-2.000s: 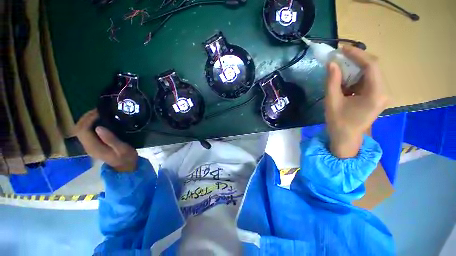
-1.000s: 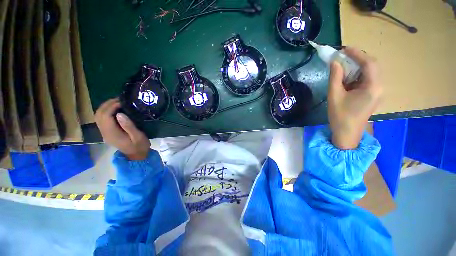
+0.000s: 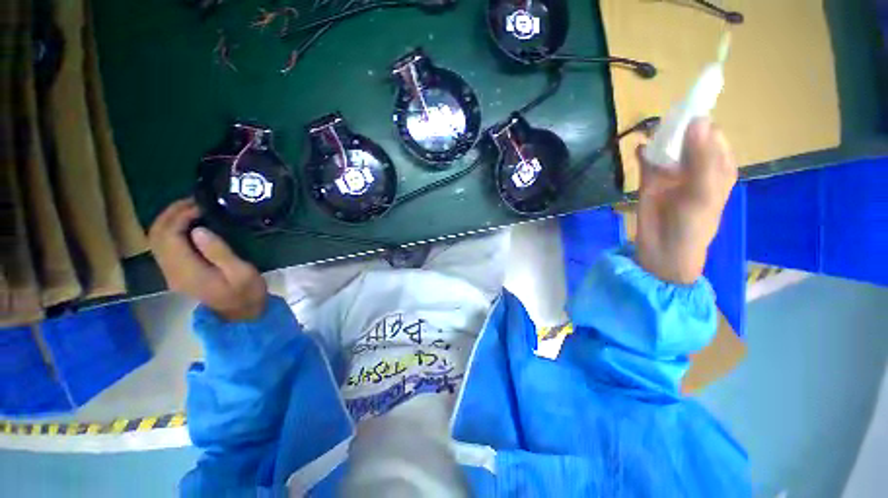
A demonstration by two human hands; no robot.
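Note:
My right hand [image 3: 687, 195] grips a white glue bottle [image 3: 687, 115], its thin nozzle pointing up and away, over the cardboard sheet at the right. Several black round earcup housings lie open side up on the green mat. My left hand [image 3: 207, 261] rests at the bench edge with its fingertips at the lower left rim of the leftmost earcup housing [image 3: 246, 185]; whether it grips the rim is unclear. Another earcup housing [image 3: 527, 25] lies at the top, cut by the picture's edge, with its microphone boom [image 3: 609, 62] reaching right onto the cardboard.
Tan cardboard dividers [image 3: 73, 165] stand in a row at the left. A cardboard sheet [image 3: 779, 107] lies at the right. Loose booms and wires [image 3: 331, 24] lie at the back. Blue bins [image 3: 784, 219] are below the bench edge on both sides.
My right hand has moved the bottle away from the top earcup housing, and its nozzle now points upward. My left hand stays by the leftmost housing. The view has shifted.

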